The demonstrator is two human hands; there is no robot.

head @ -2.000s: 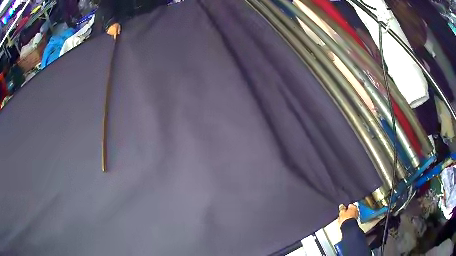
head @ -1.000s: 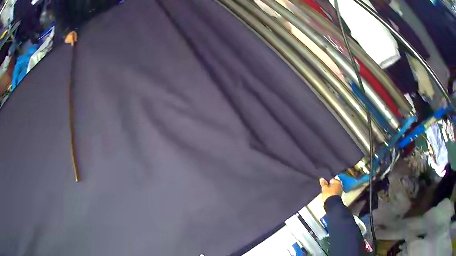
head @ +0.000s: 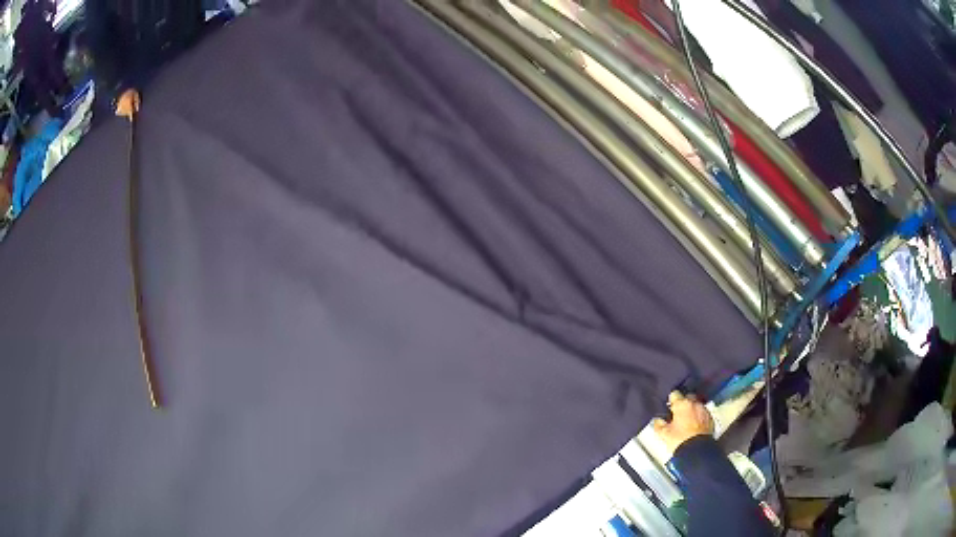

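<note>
Dark purple-grey fabric [head: 314, 346] covers most of the view. Folds run diagonally across it from the upper middle towards my right hand [head: 683, 417], which grips its near edge at the lower right. My fingertips are partly hidden in the cloth. My left hand is not in view. A long thin wooden stick [head: 135, 262] lies on the fabric at the left, its far end held in the hand of a person opposite [head: 128, 102].
Long metal tubes [head: 671, 236] lie side by side beyond the fabric's right edge. A thin dark cable [head: 757, 273] crosses in front of them. Scraps [head: 870, 420] lie at the lower right. Pale strips [head: 647, 472] show at the near table edge.
The view has shifted, so the tubes and stick sit further left in the picture. A long new diagonal fold has formed across the fabric, and the creases by my right hand are more bunched.
</note>
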